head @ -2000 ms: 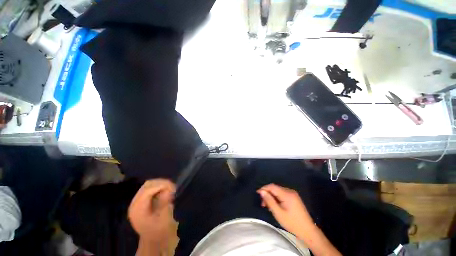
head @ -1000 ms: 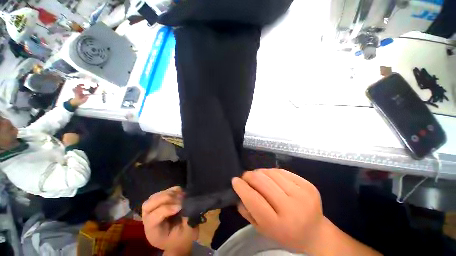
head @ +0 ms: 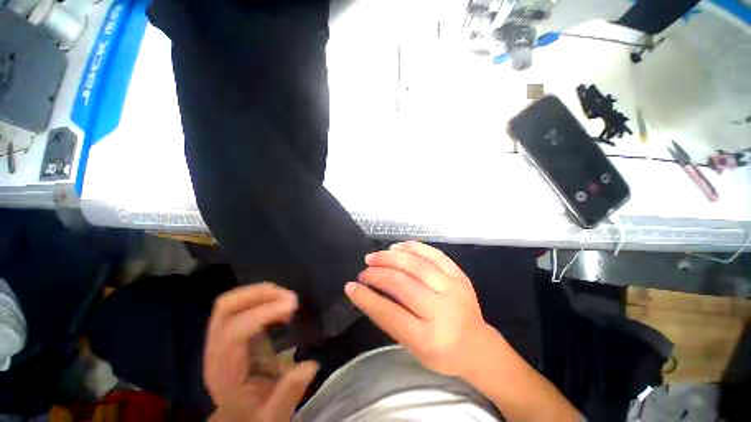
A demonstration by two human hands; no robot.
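Note:
A black garment tube (head: 255, 140) runs from the top of the view down over the table's front edge to the lap. My right hand (head: 432, 309) lies at the right side of the garment's lower end, fingers bent against the cloth; whether it grips is hard to see. My left hand (head: 251, 350) is at the left of the lower end, slightly blurred, with fingers and thumb apart and nothing in it. No cord loop can be made out at the garment end.
A phone (head: 570, 161) with a white cable lies on the white table (head: 412, 165). Beside it are a black heap of loops (head: 604, 113) and pink-handled snips (head: 694, 171). The machine's needle area (head: 520, 45) is above. A ruler strip (head: 428, 227) lines the front edge.
The view has swung left and back right. My left hand has let go of the garment end and opened. The garment's lower end now slants right, and the loop seen before is out of sight.

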